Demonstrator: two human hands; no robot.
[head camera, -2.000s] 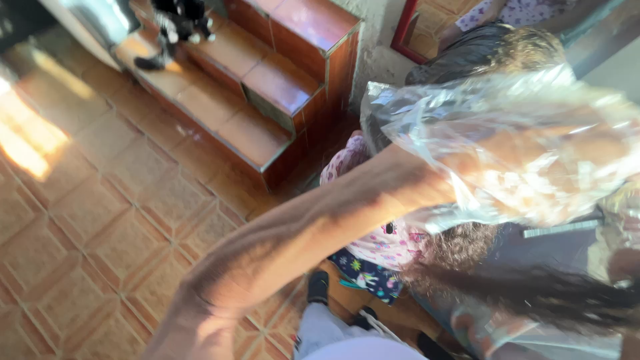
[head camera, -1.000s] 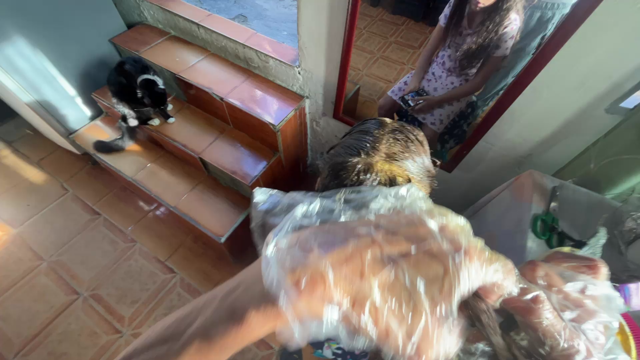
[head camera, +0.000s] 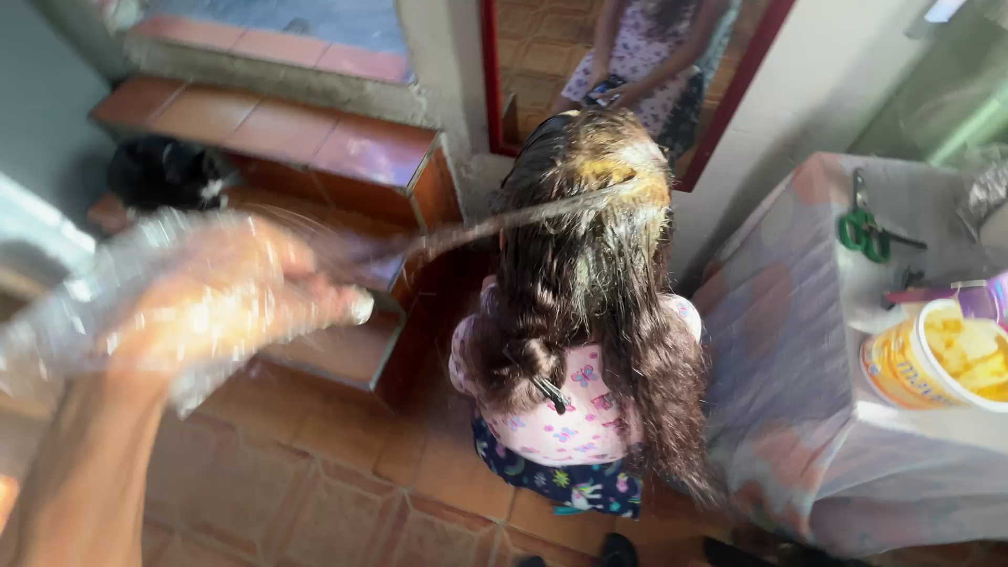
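Observation:
My left hand (head camera: 228, 291), blurred and covered by a clear plastic glove, pinches a strand of hair (head camera: 520, 214) stretched out to the left from the head of a seated person. The person's long dark hair (head camera: 583, 268) hangs down over a pink patterned top (head camera: 579, 425); yellowish-orange stuff lies on the crown. A black hair clip (head camera: 551, 394) sits low in the hair on the left. My right hand is outside the view.
At right, a cloth-covered table (head camera: 787, 331) holds green-handled scissors (head camera: 865, 228) and a plastic tub (head camera: 921, 362) with yellow contents. A red-framed mirror (head camera: 720, 102) stands ahead. Tiled steps (head camera: 283, 130) with a black-and-white cat (head camera: 165, 173) are at left.
My left hand has moved left, away from the head, with a strand now stretched from it. The other gloved hand, at the right one second ago, has left the view. The view has shifted.

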